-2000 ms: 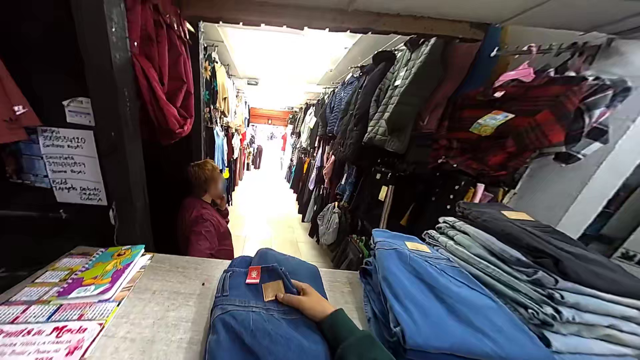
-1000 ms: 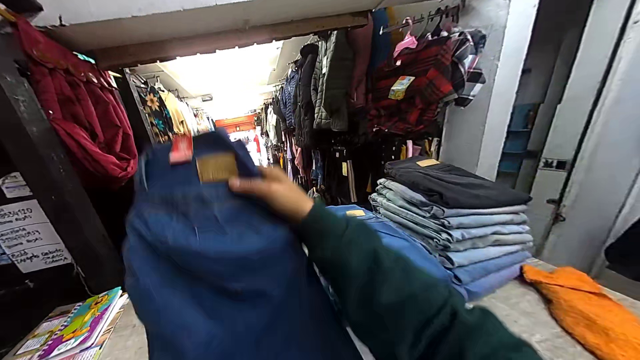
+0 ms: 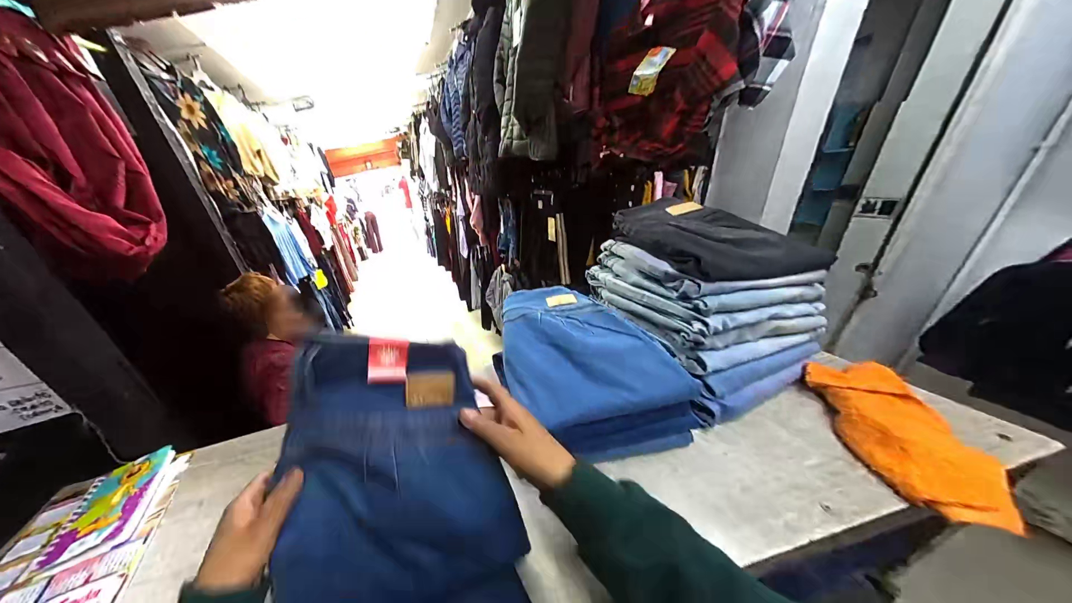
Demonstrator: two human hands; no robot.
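A folded pair of dark blue jeans, with a red tag and a tan patch at the waistband, is held between my two hands over the counter. My left hand grips its left edge, thumb on top. At the right edge near the waistband, my right hand holds the denim by thumb and fingers. Just right of that hand lies a short stack of blue jeans. Behind and beside it rises a taller stack of folded jeans, light blue shades with a black pair on top.
An orange garment lies over the right edge of the grey counter. A colourful spiral notebook sits at the left edge. Beyond the counter, a person is at the left, partly hidden by the jeans. Clothes hang along both sides of the aisle.
Two seconds ago the jeans lay on the counter under my right hand; one second ago they were raised. Now they are lower, and my left hand has come into view on them.
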